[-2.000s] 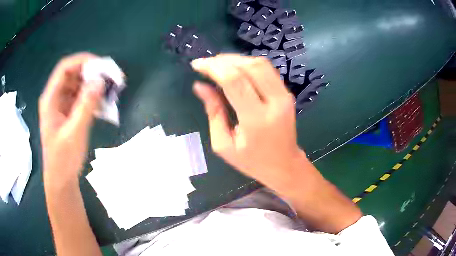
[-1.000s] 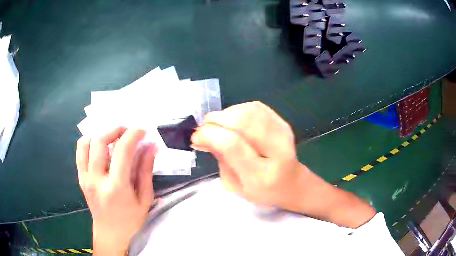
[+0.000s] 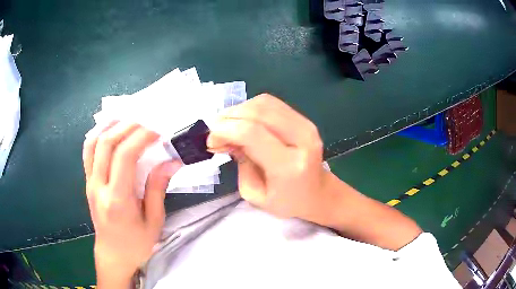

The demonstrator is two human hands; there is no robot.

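Note:
A black power adapter (image 3: pixel 193 143) is pinched by its right end in the fingertips of my right hand (image 3: pixel 277 155). Its left end is at the mouth of a small white bag (image 3: pixel 148 165). My left hand (image 3: pixel 121 189) holds that bag between thumb and fingers. How far the adapter is inside the bag cannot be told. Both are over the fanned stack of white bags (image 3: pixel 170 96), whose clearer strip sticks out at the upper right. The adapter's prongs are hidden by my right fingers.
Loose black adapters (image 3: pixel 362 36) with prongs lie beyond the stack at upper right. Other white bags (image 3: pixel 7 101) lie at the far left edge. The green bench (image 3: pixel 271 56) has a curved front edge. A red-brown basket (image 3: pixel 465 125) and a blue stand (image 3: pixel 427 132) are off the bench at right.
Earlier my left hand held a white bundle left of the stack and my right hand was near the loose adapters. Both came together over the stack. Since then the adapter has moved slightly left and up.

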